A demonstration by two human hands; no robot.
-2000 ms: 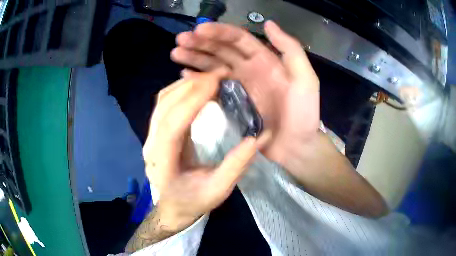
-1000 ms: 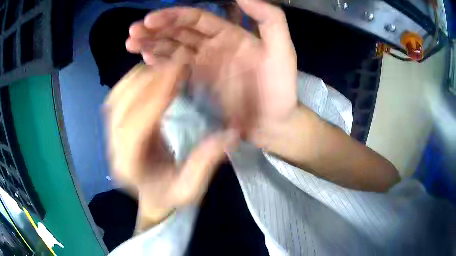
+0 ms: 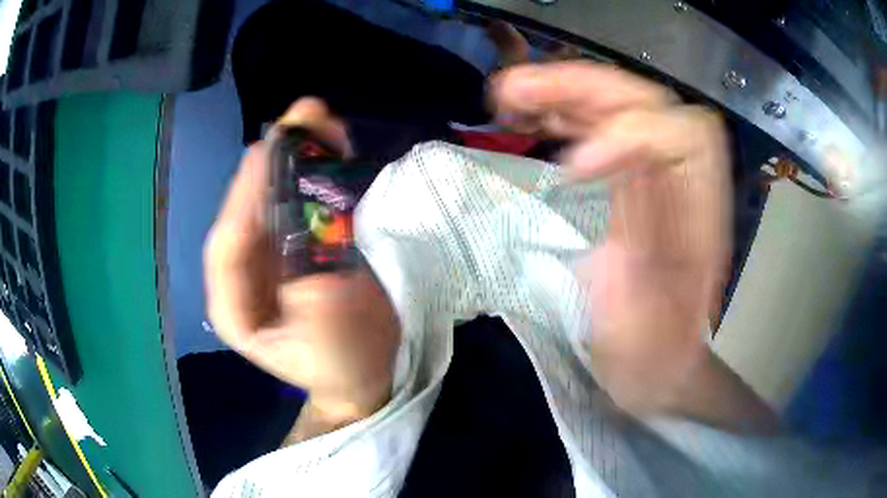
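Observation:
My left hand [image 3: 331, 331] holds a smartwatch unit [image 3: 321, 209] at the left centre, with fingers along its far edges. Its dark display faces me and is lit with green, orange and pinkish marks, blurred. A white striped cloth [image 3: 457, 214], which looks like part of my garment, is bunched up beside the watch's right edge. My right hand [image 3: 652, 185] is at the right, blurred, with its fingers bent beside the cloth. I cannot tell whether it grips the cloth.
Black foam trays [image 3: 117, 68] are at the upper left, by a green bench [image 3: 107, 214] edge. The machine's silver front strip [image 3: 720, 73] with round buttons crosses the upper right. An orange part [image 3: 783, 170] is below its right end.
My hands have moved apart, the left staying left with the watch, the right going right. The watch's lit display now shows. The white cloth is raised between the hands.

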